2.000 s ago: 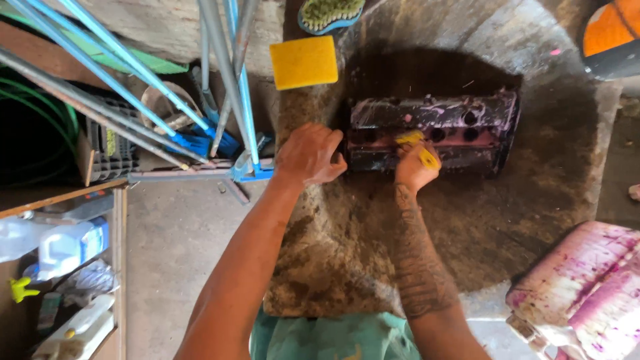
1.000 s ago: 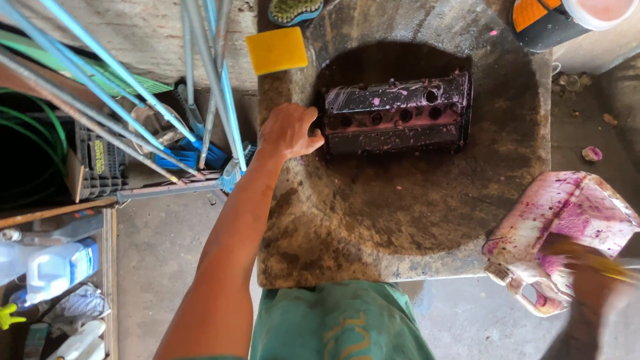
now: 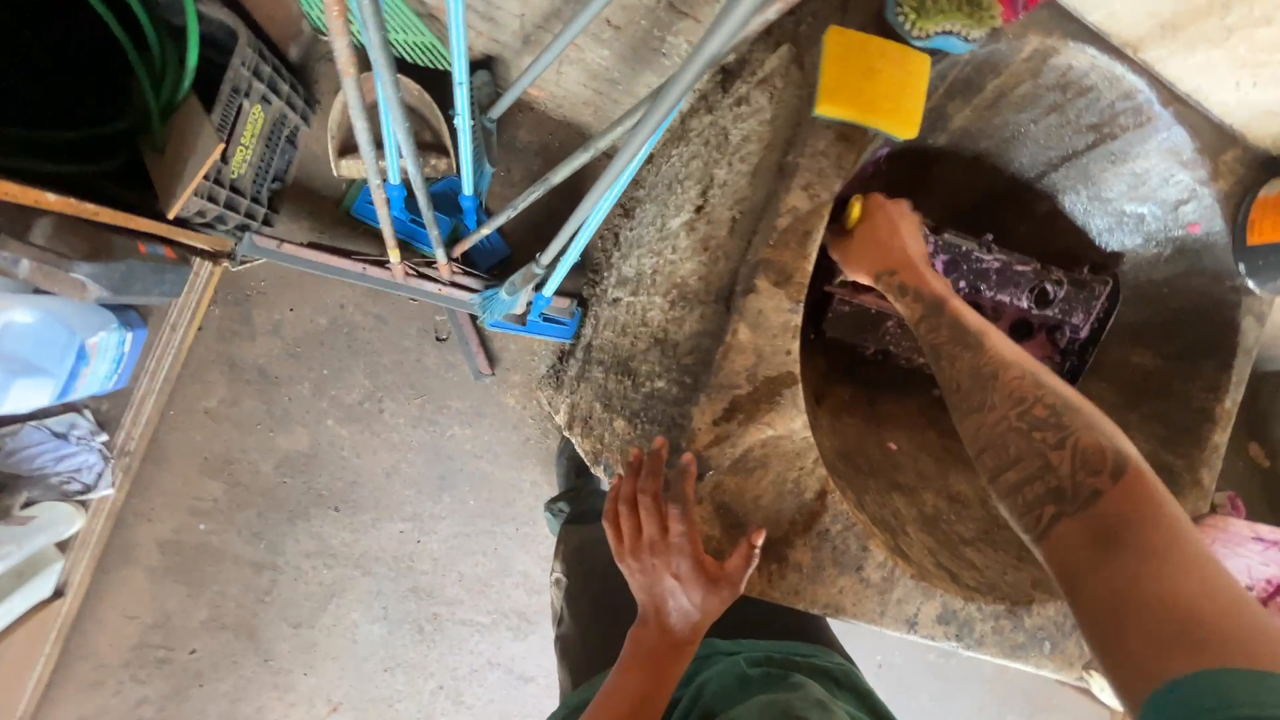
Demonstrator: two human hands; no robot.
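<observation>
A dark metal engine valve cover (image 3: 1050,300), spotted with pinkish foam, lies in the round basin of a stone sink (image 3: 960,540). My right hand (image 3: 880,240) is closed on a yellow-handled tool (image 3: 853,212) at the cover's left end; the working end of the tool is hidden. My left hand (image 3: 672,530) is held with its fingers spread and nothing in it, over the near left corner of the sink; whether it touches the stone cannot be told. A yellow sponge (image 3: 872,82) rests on the sink's far rim, near a green-bristled brush (image 3: 945,18).
Several brooms and squeegees (image 3: 535,318) lean left of the sink, by a dustpan (image 3: 392,130) and a plastic crate (image 3: 250,125). A shelf with jugs (image 3: 60,350) stands at far left. A pink-stained container (image 3: 1245,550) and an orange-and-black container (image 3: 1262,230) are at the right.
My right hand has come from the pink-stained container to the valve cover's left end. My left hand has let go of the cover's left side and moved back toward me. The view has shifted left.
</observation>
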